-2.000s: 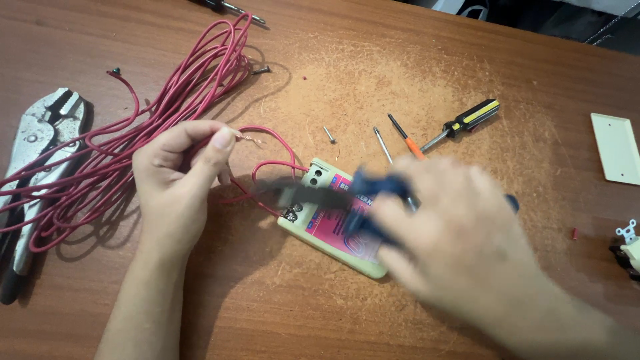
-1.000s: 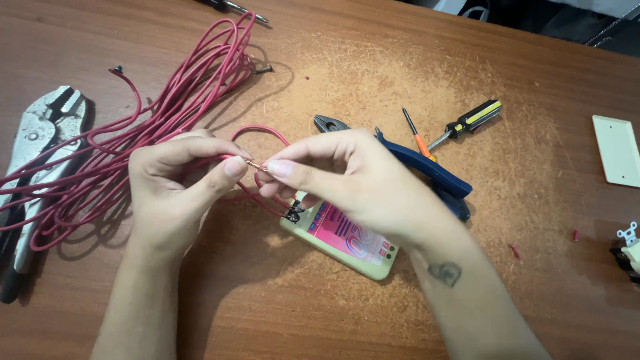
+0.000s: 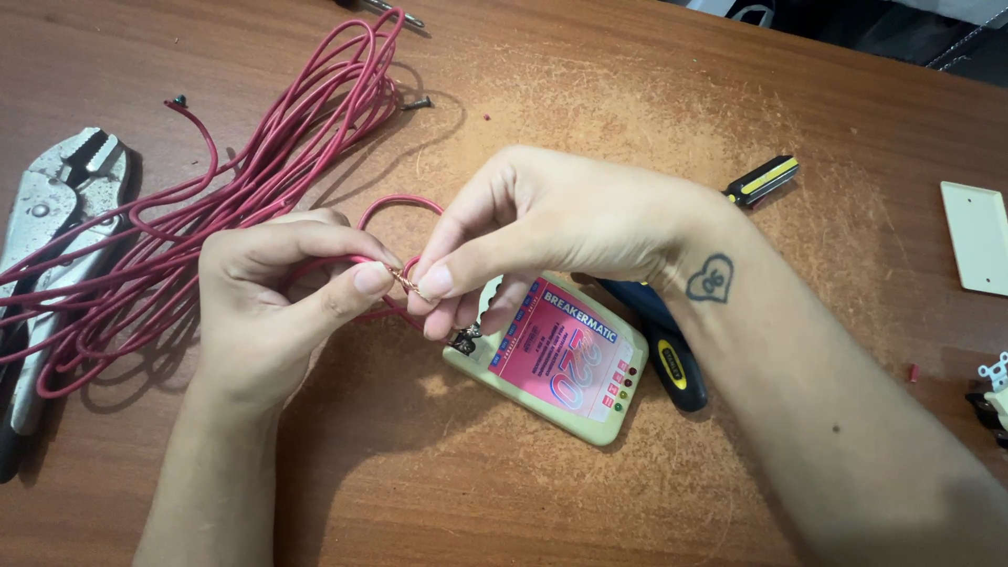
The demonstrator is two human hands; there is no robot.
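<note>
Between the thumb and fingers of my left hand point(image 3: 291, 299) is the end of a red insulated wire point(image 3: 335, 260). Bare twisted copper strands point(image 3: 405, 279) stick out of it, and my right hand point(image 3: 488, 244) pinches their tip. Below my right hand a cream voltage protector box point(image 3: 567, 354) with a pink label lies on the table, partly covered by my fingers. Red wire loops behind the fingers near the box's screw terminals point(image 3: 465, 340). A large bundle of red wire point(image 3: 315, 134) lies to the left.
Locking pliers point(image 3: 55, 213) lie at the far left. Blue-and-black handled pliers point(image 3: 677, 366) sit partly under my right wrist, with a yellow-and-black screwdriver point(image 3: 762, 181) beyond. A cream plate point(image 3: 976, 236) is at the right edge, a screw point(image 3: 416, 103) beside the wire bundle.
Two seconds ago my right hand held blue-handled pliers; one second ago they lay on the table and both hands were at the bare wire. My right hand is now turned more over the copper.
</note>
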